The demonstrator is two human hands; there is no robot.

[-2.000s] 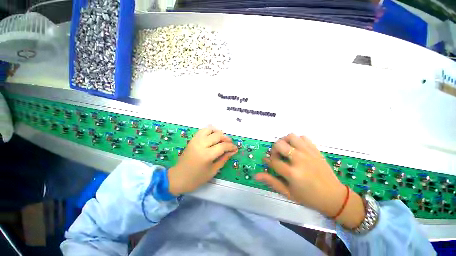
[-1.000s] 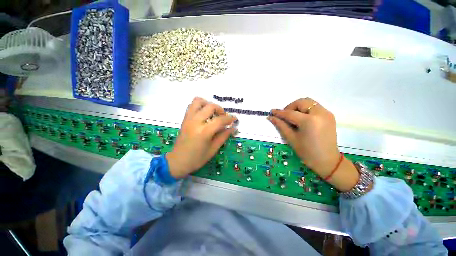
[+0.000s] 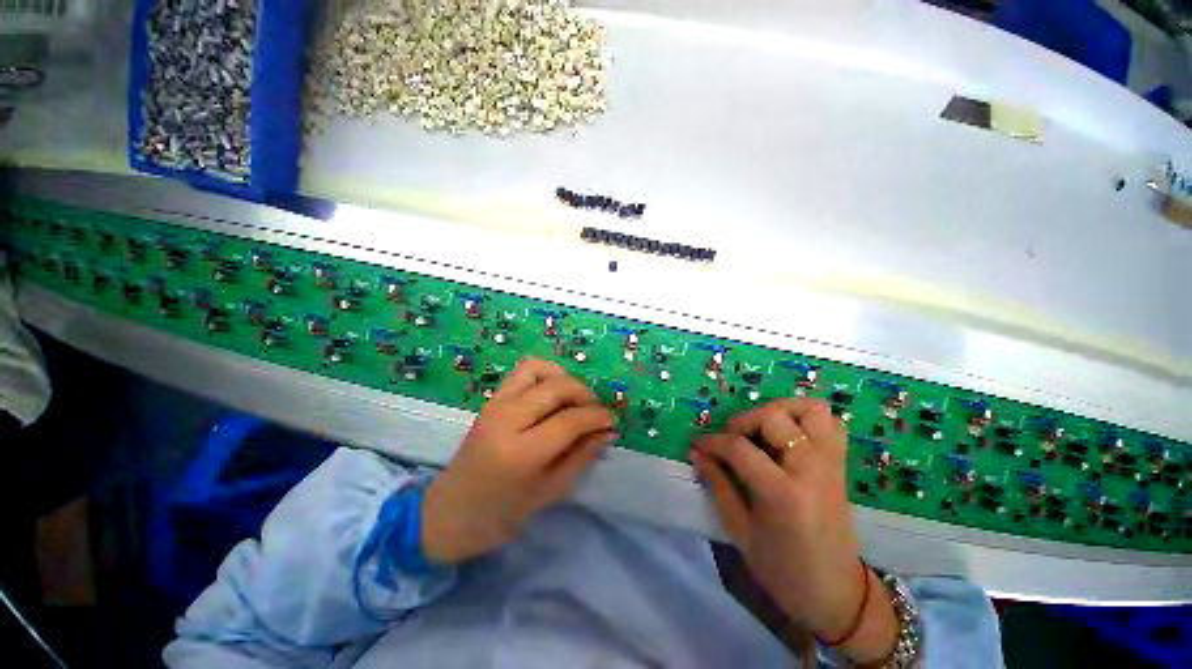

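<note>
The green PCB panel runs across the bench in its pale rail, dotted with small parts. My left hand is over the panel's near edge, thumb and fingertips together. My right hand is at the near edge to the right, thumb and index fingertips close together. The fingertips hide whether either hand holds a small part. Behind the panel lie a short black component strip, a longer black strip and a tiny black piece.
A heap of cream-white connectors lies behind the strips. To its left is the blue parts bin with silvery cylinders. A small dark piece beside a pale one lies at the back right. Blue crates are below the bench.
Both hands have moved from the black strips back down to the panel's near edge. The view has shifted, so the bin and heap sit higher in the picture.
</note>
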